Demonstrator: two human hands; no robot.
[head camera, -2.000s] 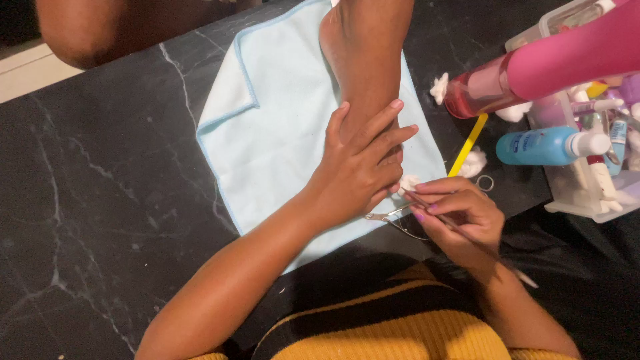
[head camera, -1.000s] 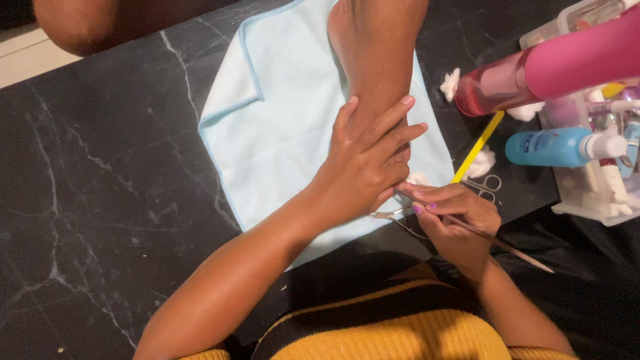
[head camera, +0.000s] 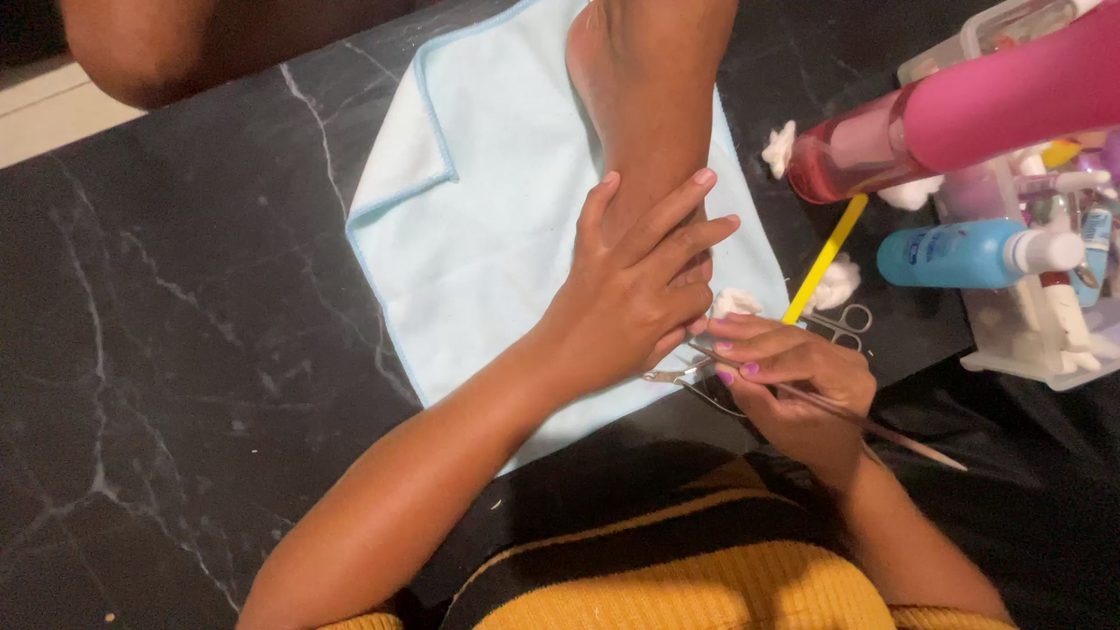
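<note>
Another person's foot rests on a light blue towel. My left hand lies over the front of the foot and grips it near the toes, which it largely hides. In my right hand is a thin pointed stick, its tip at the toes. A white cotton wad sits by my right fingertips. Metal cuticle nippers lie at the towel's lower edge, partly under my right hand.
Right of the towel lie a yellow nail file, small scissors and cotton. Beyond are a pink bottle, a blue bottle and a clear plastic bin of supplies. The black marbled surface extends left. Another person's knee is at the upper left.
My left hand stays on the foot and my right hand still holds the stick at the toes. The scissors show more fully than two seconds ago.
</note>
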